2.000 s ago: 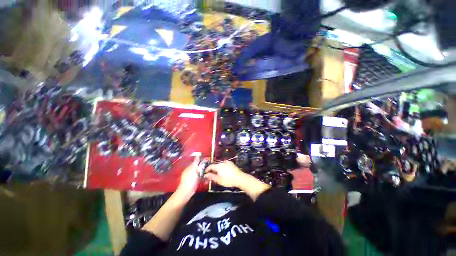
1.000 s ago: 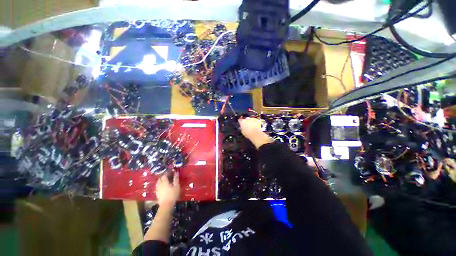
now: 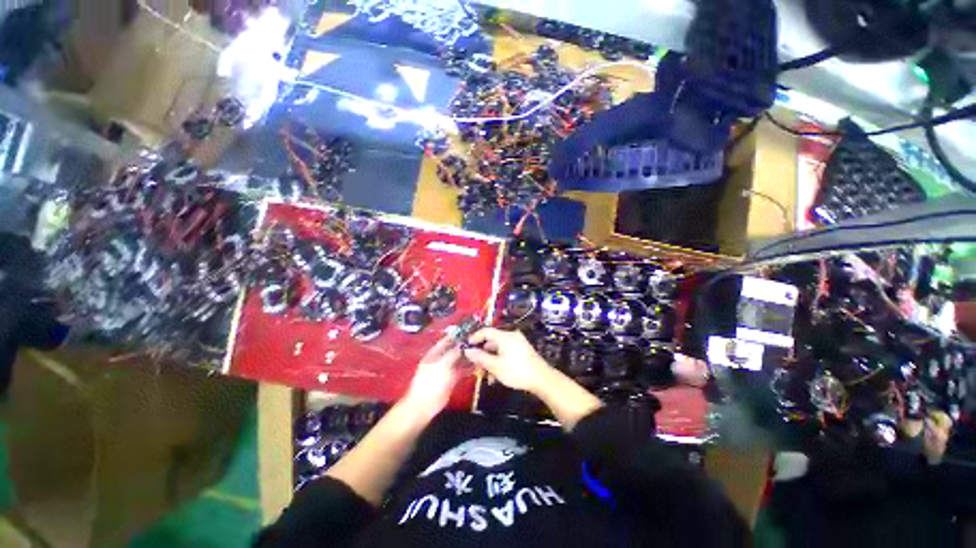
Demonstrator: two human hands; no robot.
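Observation:
My left hand [image 3: 437,373] is above the right edge of the red mat [image 3: 353,359] and holds a small dark and silvery piece [image 3: 463,333], likely a light board; it is too small to tell. My right hand [image 3: 512,358] touches the same piece with its fingertips from the right. Light boards with thin wires [image 3: 369,305] lie in a loose group on the red mat. Black camera heads [image 3: 590,313] stand in rows to the right of the mat, several with silvery rings on their faces.
A tangled heap of silvery parts [image 3: 139,257] is at left. Wired parts [image 3: 498,134] lie behind the mat. A dark blue fan-like object [image 3: 642,150] hangs above the back. White labels [image 3: 766,310] are at right. Another person's hand [image 3: 935,434] shows at far right.
My right hand has come back from the rows of black heads, and my left hand from the boards on the mat. Both now meet at the small piece. The view has tilted.

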